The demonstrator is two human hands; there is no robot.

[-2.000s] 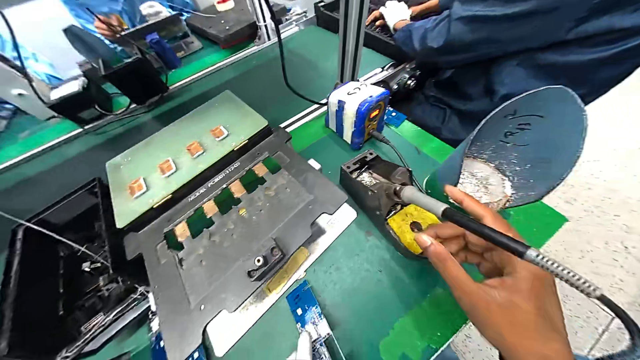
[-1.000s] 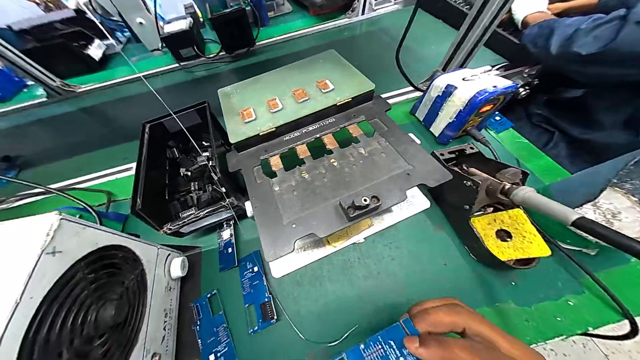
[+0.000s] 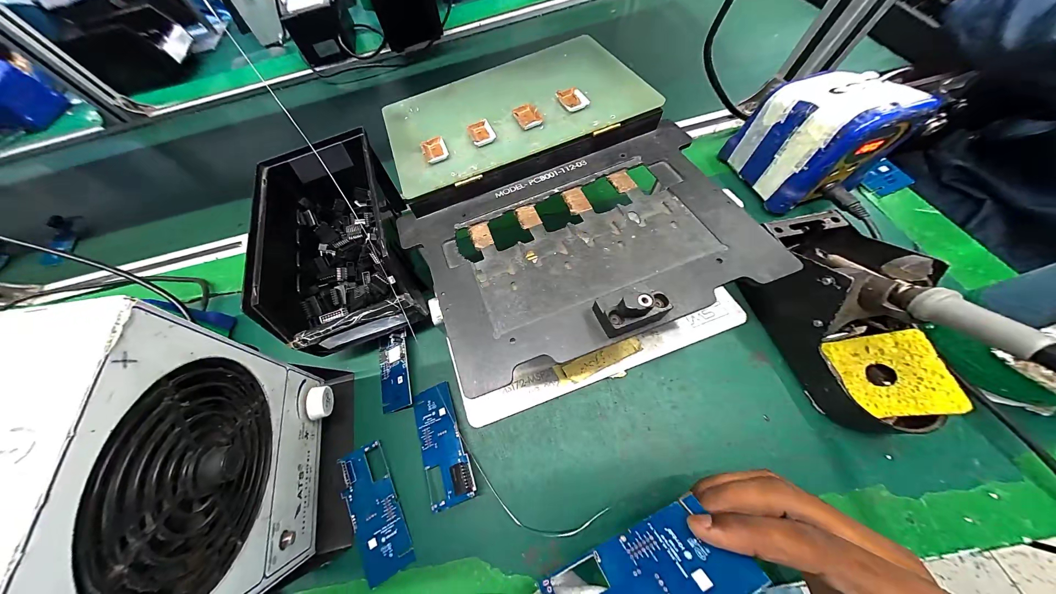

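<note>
My right hand (image 3: 792, 524) grips the upper right edge of a blue circuit board (image 3: 660, 553) at the bottom of the view, thumb on its face. My left hand is not seen, apart from a pale bit at the board's lower left that I cannot make out. Three smaller blue boards lie left of it: one by the black bin (image 3: 396, 371), one with a black connector (image 3: 443, 445), one near the fan (image 3: 377, 511). A thin solder wire (image 3: 528, 526) curves over the mat. The soldering iron (image 3: 973, 318) rests in its stand, above a yellow sponge (image 3: 895, 375).
A black fixture plate (image 3: 577, 272) with a hinged green lid (image 3: 511, 91) stands mid-bench. Left of it is a black bin (image 3: 268, 247) of connectors, and a boxed fan (image 3: 206, 462) at lower left. The blue soldering station (image 3: 825, 136) stands at upper right.
The soldering iron, in my right hand two seconds ago, now rests in the stand. My right hand has gone to the blue board. The view has swung left.
</note>
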